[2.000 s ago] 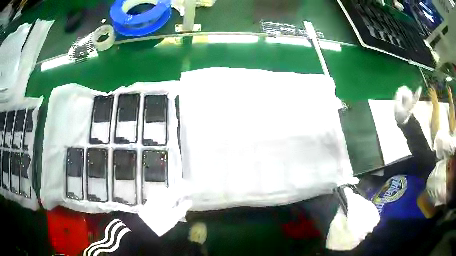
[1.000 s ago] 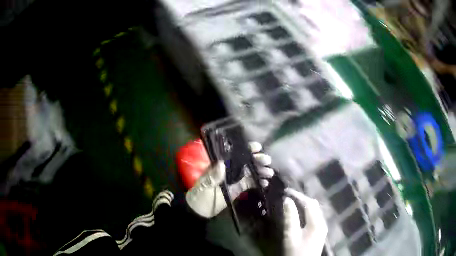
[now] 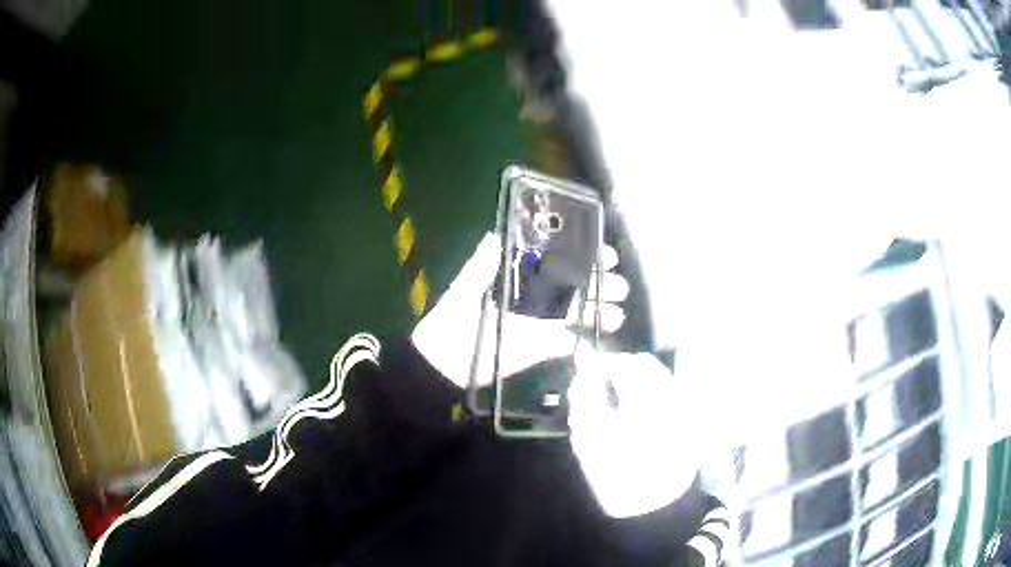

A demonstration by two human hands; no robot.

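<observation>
A phone frame (image 3: pixel 551 299) with a clear, shiny look is held up in front of me, its camera end at the top. A second edge shows behind its lower left side; I cannot tell if it is another frame. My left hand (image 3: pixel 477 321), in a white glove, is around it from the left, with fingertips showing at its right edge. My right hand (image 3: pixel 632 432), also gloved and overexposed, touches its lower right edge. Several phone frames (image 3: pixel 896 415) lie in rows on a white-lined tray (image 3: pixel 765 460) at the right.
Glaring white cloth (image 3: pixel 776 144) covers the bench at the upper right. Yellow-black tape (image 3: pixel 390 188) marks the green floor. A cardboard box (image 3: pixel 122 354) with pale sheets (image 3: pixel 227 343) stands at the left. The green bench top (image 3: pixel 981 498) shows at the far right.
The view has swung left, bringing the box into sight and the blue tape roll out. The held phone frame is more upright in view and my right hand is nearer its lower edge.
</observation>
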